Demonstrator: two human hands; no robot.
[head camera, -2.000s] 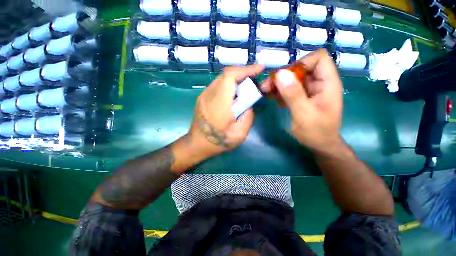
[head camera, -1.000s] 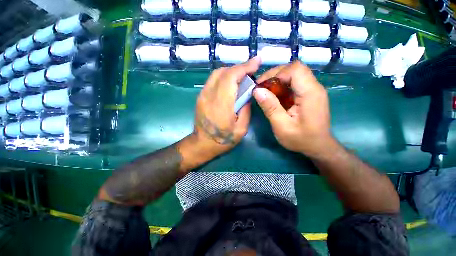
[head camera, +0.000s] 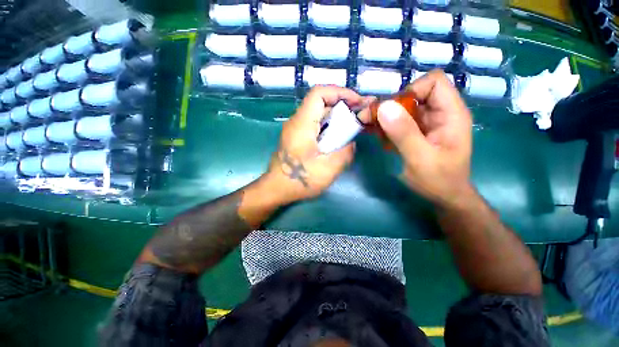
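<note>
My left hand (head camera: 305, 149) holds a small white housing (head camera: 339, 129) above the green bench, its broad white face turned up. My right hand (head camera: 438, 139) is closed around an orange hand tool (head camera: 400, 115), with the thumb on top of it. The tool's front end is close to the housing's right edge; its tip is hard to see, and I cannot tell if it touches.
A clear tray (head camera: 197, 85) with rows of white housings lies ahead. Another tray (head camera: 129, 139) is at left. A crumpled white cloth (head camera: 543, 91) and a black heat gun (head camera: 594, 169) lie at right. Light blue fabric (head camera: 594, 278) shows at lower right.
Since one second ago, my right hand and the orange tool have moved slightly right and up. The housing has turned to show more of its white face.
</note>
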